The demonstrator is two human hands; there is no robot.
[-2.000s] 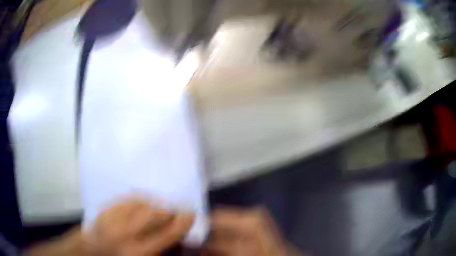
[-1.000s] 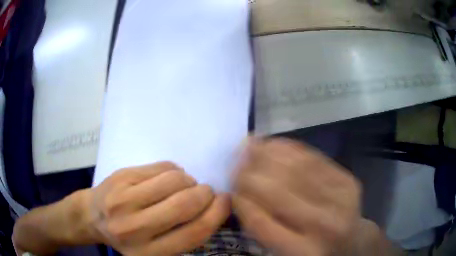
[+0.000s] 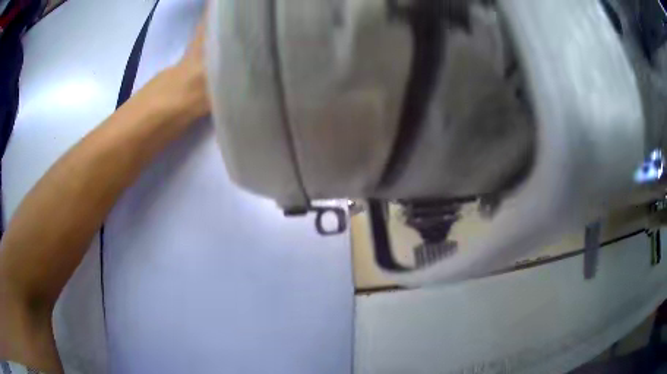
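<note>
A white panel [image 3: 234,292] with a thin dark edge on its left lies flat on the table and runs back under the sewing machine head [image 3: 336,95]. The head is very close and fills the upper middle. My left forearm reaches up from the lower left over the panel. Only the start of my left hand [image 3: 196,84] shows; its fingers are hidden behind the machine head. My right hand is not in view. A small looped metal part [image 3: 330,220] hangs below the head, and a knurled dark knob [image 3: 434,252] is to its right. The needle is not visible.
The beige machine bed [image 3: 380,263] shows under the head, with the white table front [image 3: 468,329] before it. White table surface [image 3: 55,109] lies left of the panel. Dark cloth [image 3: 10,80] is at the far left edge. A small bright blue-white spot is at the right.
The view has moved in close to the machine head. My left hand has gone from the panel's near end to far up behind the head. My right hand has left the view.
</note>
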